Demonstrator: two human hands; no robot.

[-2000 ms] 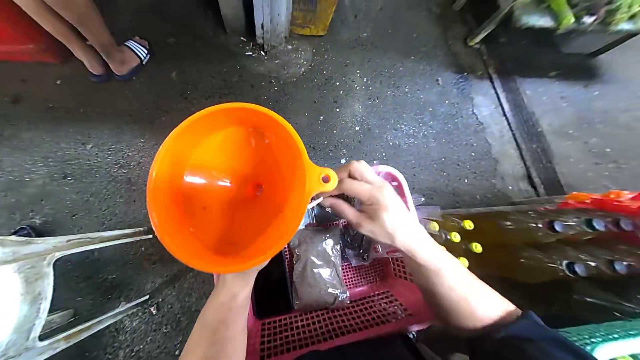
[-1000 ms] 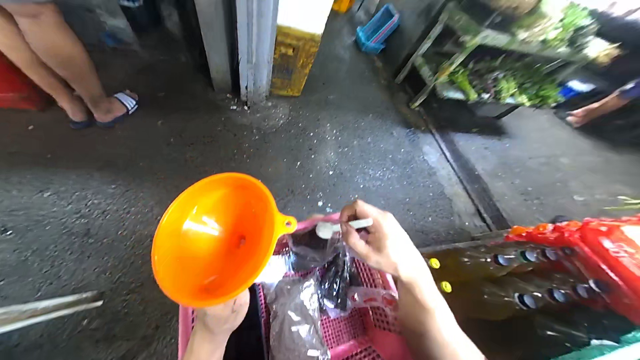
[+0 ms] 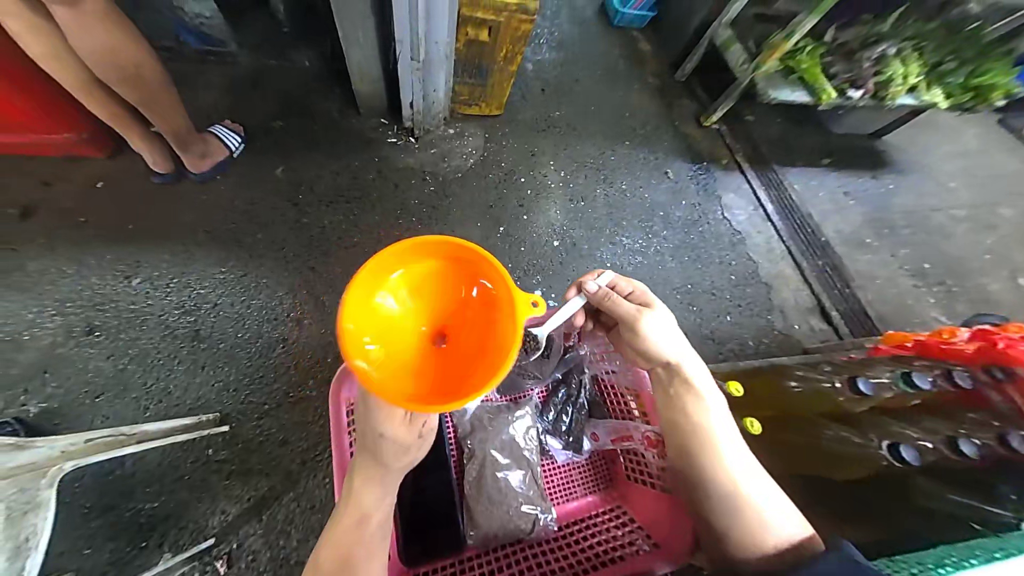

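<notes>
An orange plastic funnel (image 3: 432, 324) faces up in my left hand (image 3: 394, 436), which holds it from below; my fingers are largely hidden under it. My right hand (image 3: 628, 320) grips the handle of a white plastic spoon (image 3: 570, 310), whose bowl holds dark grains beside the funnel's rim. Beneath both hands is a pink plastic basket (image 3: 640, 512). In it lie a clear bag of grey-brown powder (image 3: 504, 472), a black flat object (image 3: 430, 504) and a dark plastic bag (image 3: 566, 408). Another bag, partly hidden, lies under the spoon.
Bottles with yellow caps (image 3: 751, 425) and dark caps (image 3: 904, 454) are at the right. A pale plastic chair (image 3: 48, 456) stands left. A person's legs (image 3: 120, 80) are at upper left, a yellow crate (image 3: 494, 56) behind, and a rack of leafy vegetables (image 3: 896, 72) at upper right.
The white spoon, over the basket a second ago, is now beside the funnel's rim with dark grains in its bowl. The view has shifted.
</notes>
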